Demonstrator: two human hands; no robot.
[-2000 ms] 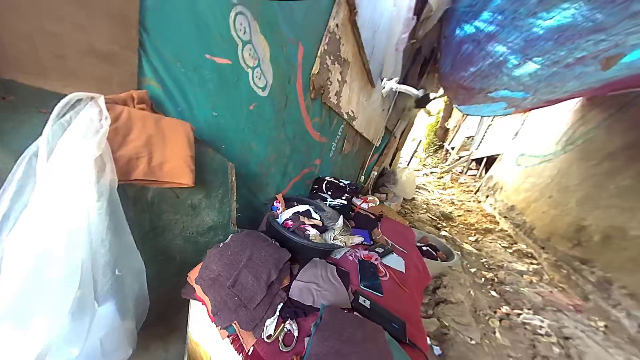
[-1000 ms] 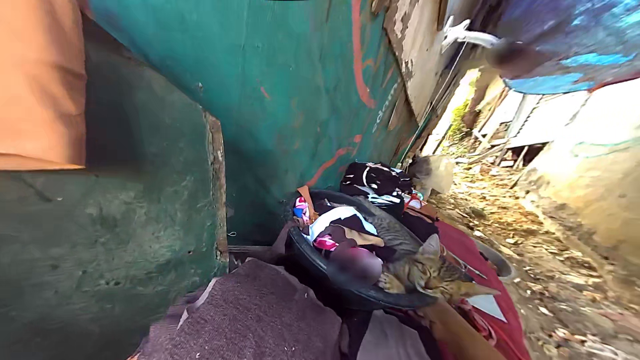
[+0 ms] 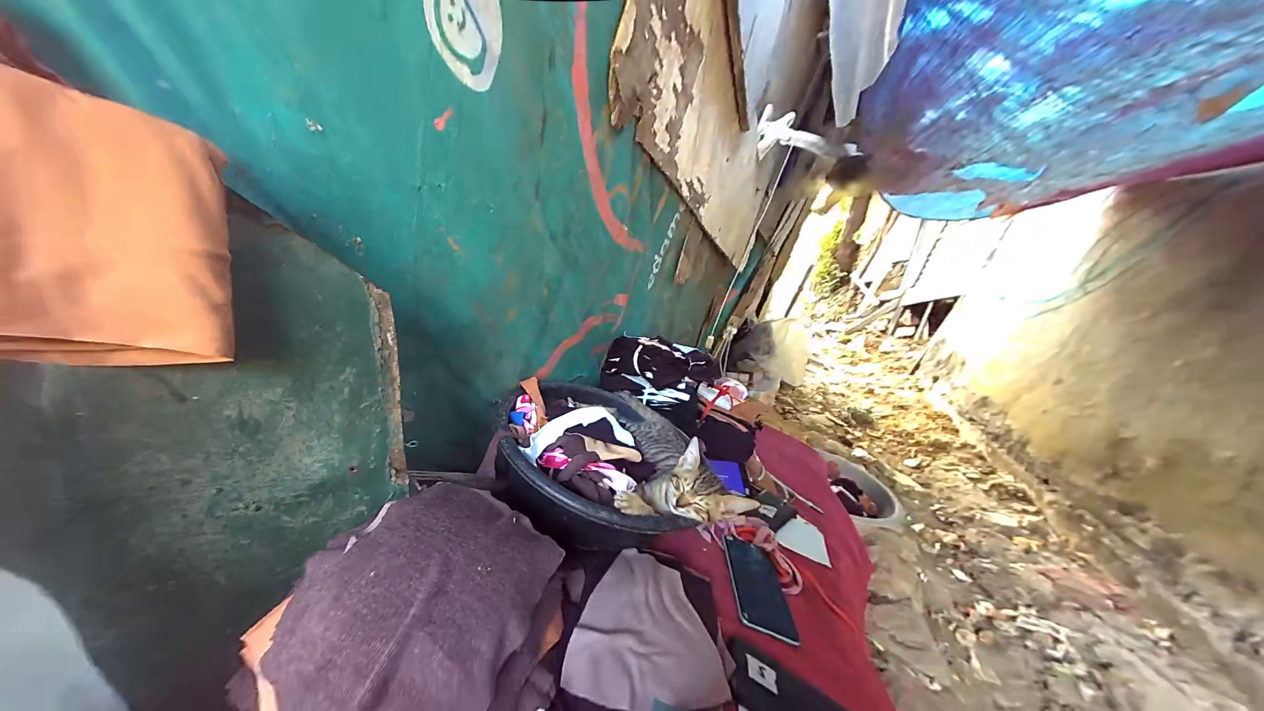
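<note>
Neither my left hand nor my right hand shows in the head view now. A tabby cat [image 3: 681,484] lies curled in a black plastic basin [image 3: 573,518], its head and a paw over the rim. Fabric scraps [image 3: 592,449] in white, brown and pink fill the basin beside the cat. In front lies dark purple-brown cloth [image 3: 415,592], with a grey cloth piece [image 3: 642,632] to its right. On a red cloth [image 3: 839,612] rest a dark smartphone [image 3: 760,590] and a black case [image 3: 780,681].
Folded orange cloth [image 3: 109,227] lies on a green board [image 3: 247,434] at left. A green painted wall [image 3: 494,227] stands behind. At right are a grey tub [image 3: 884,494] and a rubble-strewn path [image 3: 1007,553]; a blue patterned cloth [image 3: 1037,99] hangs above.
An arm that reached to the cat at the basin one second ago is out of view. The cat shows in the basin now, but not two seconds ago. The view has shifted.
</note>
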